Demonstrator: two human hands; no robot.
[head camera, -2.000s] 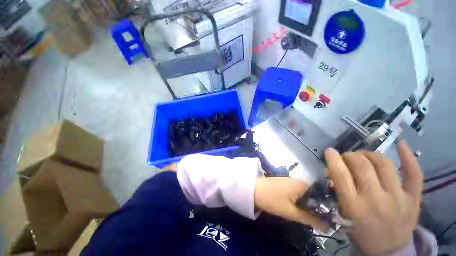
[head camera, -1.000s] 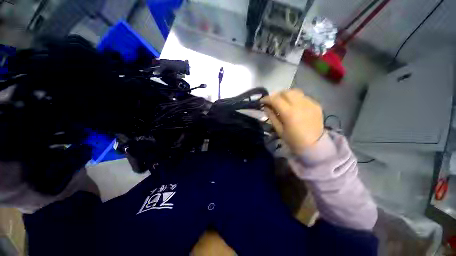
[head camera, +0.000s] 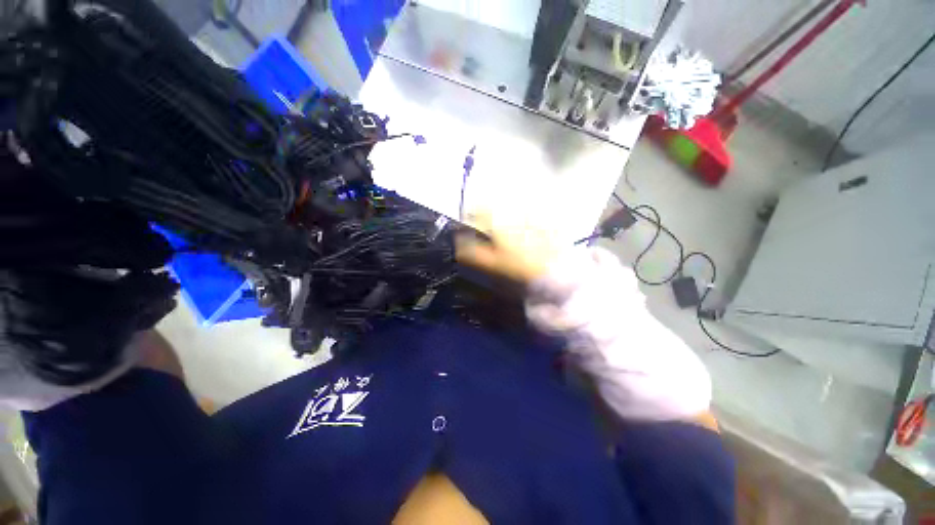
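Observation:
A large mass of black cords (head camera: 174, 154) fills the upper left, raised close to the camera. My left hand (head camera: 159, 359) shows only as a strip of skin beside its pale sleeve; the cords hide its fingers, and it holds the mass from below. More black cords with plugs and small blocks (head camera: 359, 256) lie across my lap and the front edge of the pale metal table (head camera: 533, 164). My right hand (head camera: 507, 246) is blurred, its fingertips at the right end of these cords; its grip cannot be made out. One plug end (head camera: 469, 164) points up on the table.
A blue crate (head camera: 210, 287) is partly hidden behind the cords. A machine's metal mechanism (head camera: 590, 87) stands at the table's back. A red dustpan (head camera: 707, 144), a silvery bundle (head camera: 682, 87), a small black adapter with looping cable (head camera: 685, 292) and a grey cabinet (head camera: 841, 246) are at right.
The view has swung from the blue crate and machine front to my lap. The black cord mass has come up at left. My right hand has moved left and down from the cord loop it held.

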